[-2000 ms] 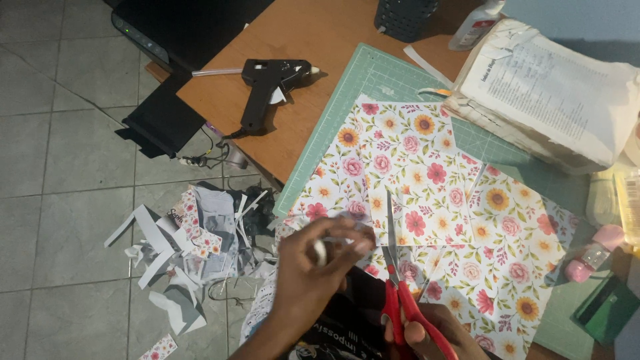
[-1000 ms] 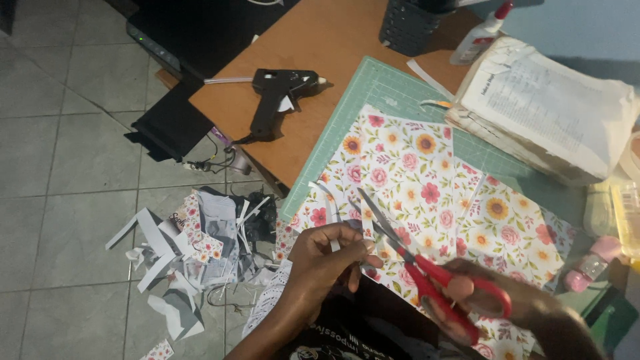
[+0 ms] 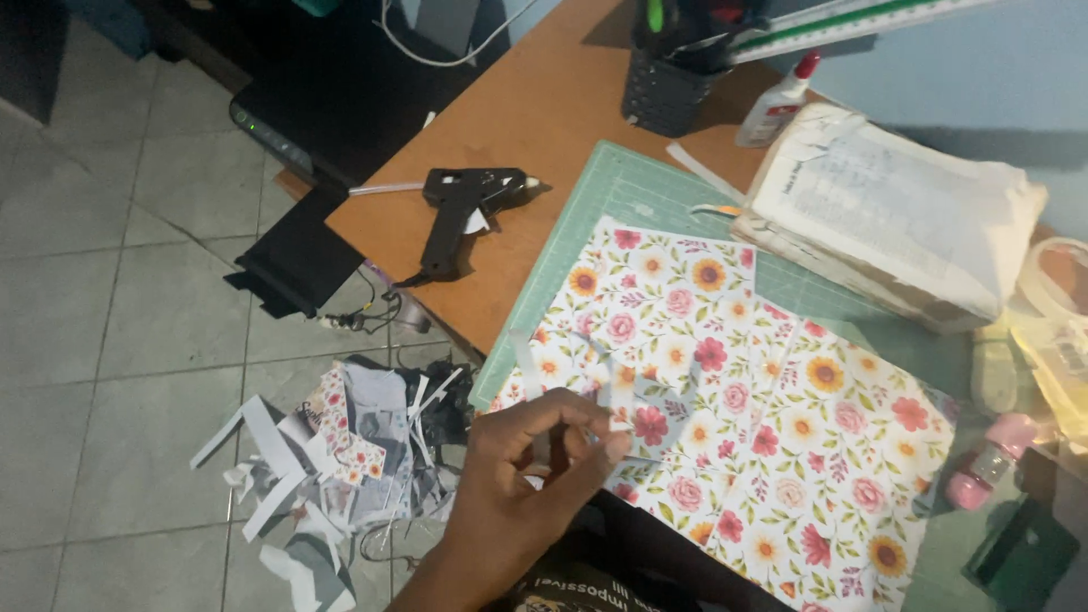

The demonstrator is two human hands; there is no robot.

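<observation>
My left hand [image 3: 544,467] pinches a narrow white paper strip [image 3: 622,395] between thumb and forefinger, over the lower left of the floral-printed paper sheets [image 3: 756,408]. Another pale strip [image 3: 524,361] stands up behind the fingers, blurred; whether the hand holds it too, I cannot tell. The floral paper lies on a green cutting mat [image 3: 586,195]. My right hand and the red-handled scissors are out of view.
A black hot glue gun [image 3: 459,212] lies on the wooden table [image 3: 374,225]. Behind the mat stand a dark pen basket [image 3: 667,93] and a glue bottle [image 3: 773,106]. A worn paper-covered block [image 3: 892,212] is at right. Paper scraps [image 3: 340,467] heap over the tiled floor.
My right hand and the red-handled scissors, seen near my left hand in both earlier frames, have left the view. My left hand still holds a white strip.
</observation>
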